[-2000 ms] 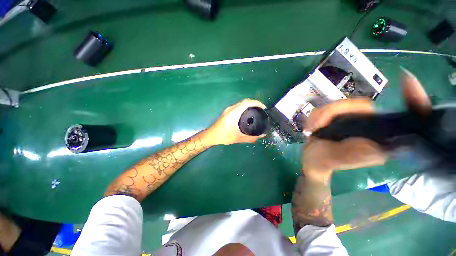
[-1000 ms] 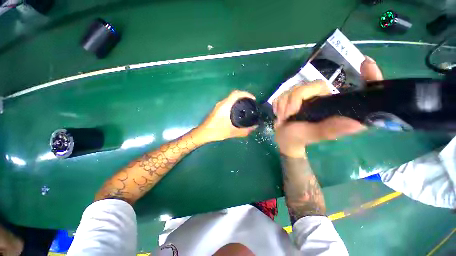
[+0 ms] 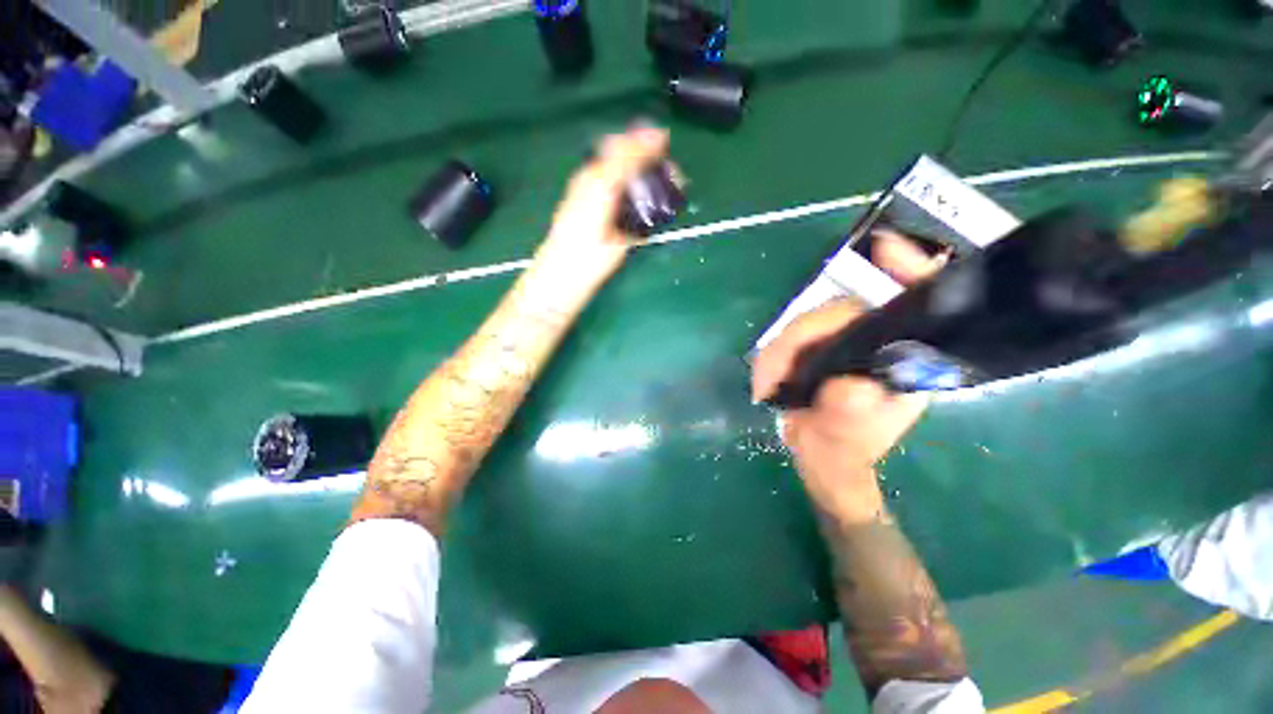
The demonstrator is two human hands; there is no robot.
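Observation:
My left hand [image 3: 614, 181] is stretched forward at the white line and is blurred. Its fingers are around a dark cylindrical unit [image 3: 651, 200], held just over the far part of the green surface. My right hand [image 3: 838, 384] is closed around the front of a black electric screwdriver [image 3: 1005, 300], which points left and is blurred. The driver tip is hidden by the fingers. The white screw feeder [image 3: 956, 202] stands behind the right hand, partly covered by the driver. An unlit unit [image 3: 314, 448] lies at left with its silvery patterned end facing left.
Several black units lie beyond the white line, one [image 3: 454, 204] nearest at left and one with a green-lit end [image 3: 1177, 103] at far right. Shiny specks lie near the right hand. Blue crates [image 3: 42, 453] stand at left. Another person's arm [image 3: 53, 656] is at lower left, a white sleeve [image 3: 1229, 555] at right.
My left hand has moved forward with the unit, away from the driver, to the white line. My right hand still holds the driver near the feeder. The view has shifted, showing more units beyond.

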